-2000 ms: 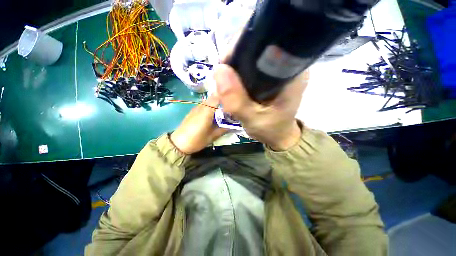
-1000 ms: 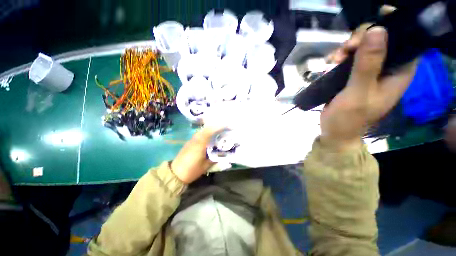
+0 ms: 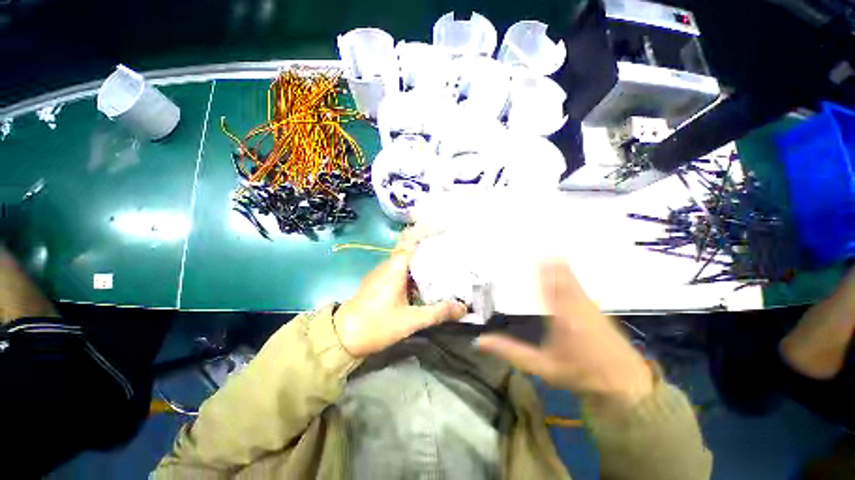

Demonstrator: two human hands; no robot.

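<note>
A white plastic housing (image 3: 441, 267) is at the bench's front edge, overexposed, with a thin yellow-orange wire sticking out to its left. My left hand (image 3: 389, 305) holds it, with the thumb on its near side by a small grey part. My right hand (image 3: 577, 342) is just right of the housing, blurred, fingers spread and empty, not touching it. The black electric screwdriver (image 3: 722, 127) hangs at the right in front of the screw feeder (image 3: 647, 80). More white housings (image 3: 408, 178) stand clustered behind the held one.
Orange wired connectors (image 3: 305, 141) lie piled left of the housings. Black strips (image 3: 712, 225) lie on the white sheet (image 3: 600, 244) at right, beside a blue bin (image 3: 820, 183). A translucent cup-like part (image 3: 139, 103) lies at far left. Other people's arms show at both sides.
My right hand has let go of the screwdriver and come back left beside the housing. My left hand has tilted the housing, so its open end no longer faces up.
</note>
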